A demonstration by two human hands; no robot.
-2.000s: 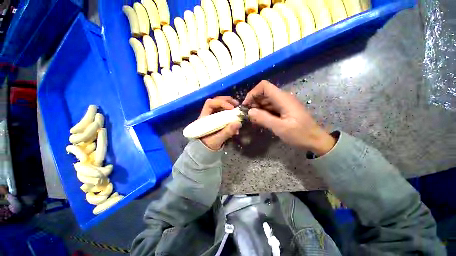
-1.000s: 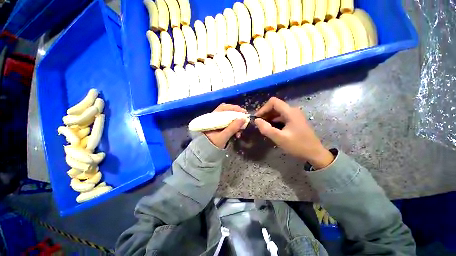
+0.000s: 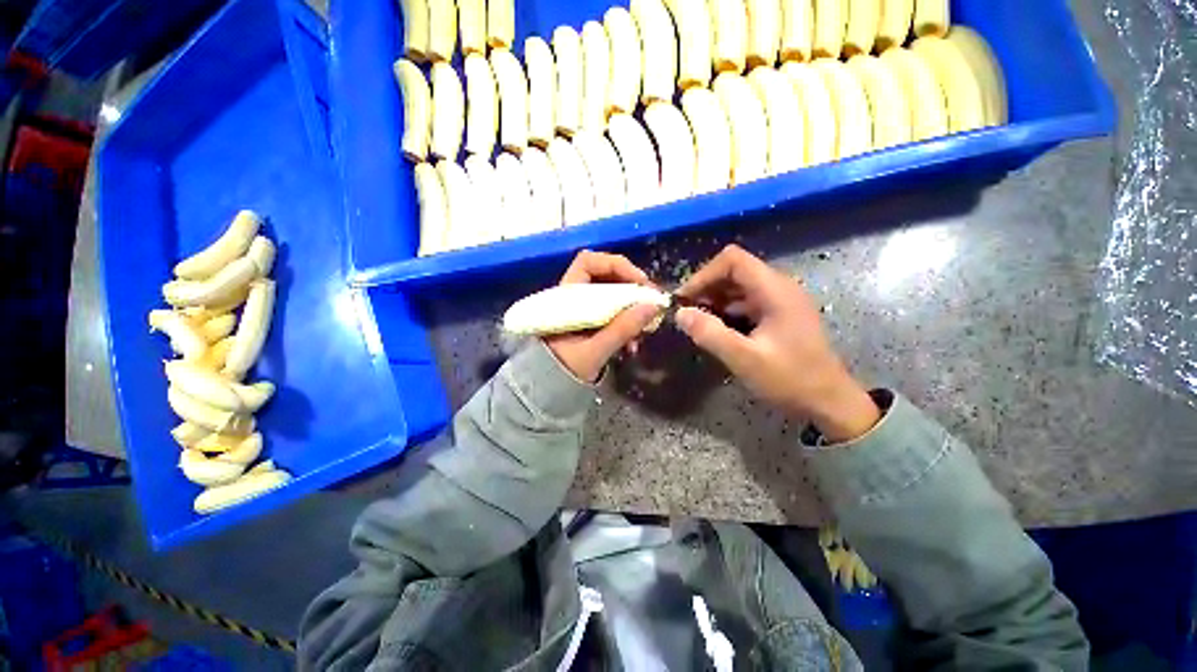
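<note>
A cream banana piece (image 3: 571, 310) lies in my left hand (image 3: 607, 315), its blunt end pointing left and its narrow end held between thumb and fingers. My right hand (image 3: 761, 328) is at that narrow end, thumb and fingers pinched on a small dark thing, mostly hidden; I cannot tell whether it is a tool or the dark tip. The blue row tray (image 3: 735, 204) stands beyond my hands, with banana pieces packed side by side in rows. The blue loose tray (image 3: 250, 145) at the left holds a loose heap of banana pieces (image 3: 217, 381).
Pale and dark crumbs lie on the speckled tabletop (image 3: 971, 394) around my hands. A crinkled clear plastic sheet (image 3: 1155, 250) lies at the right edge. Blue and red crates and a yellow-black floor stripe (image 3: 158, 597) show at lower left. More yellow pieces (image 3: 847, 562) show below the table edge.
The view has shifted, so the trays sit differently in the picture. The dark material seen at the narrow end earlier is now much smaller. Both hands remain at the banana piece.
</note>
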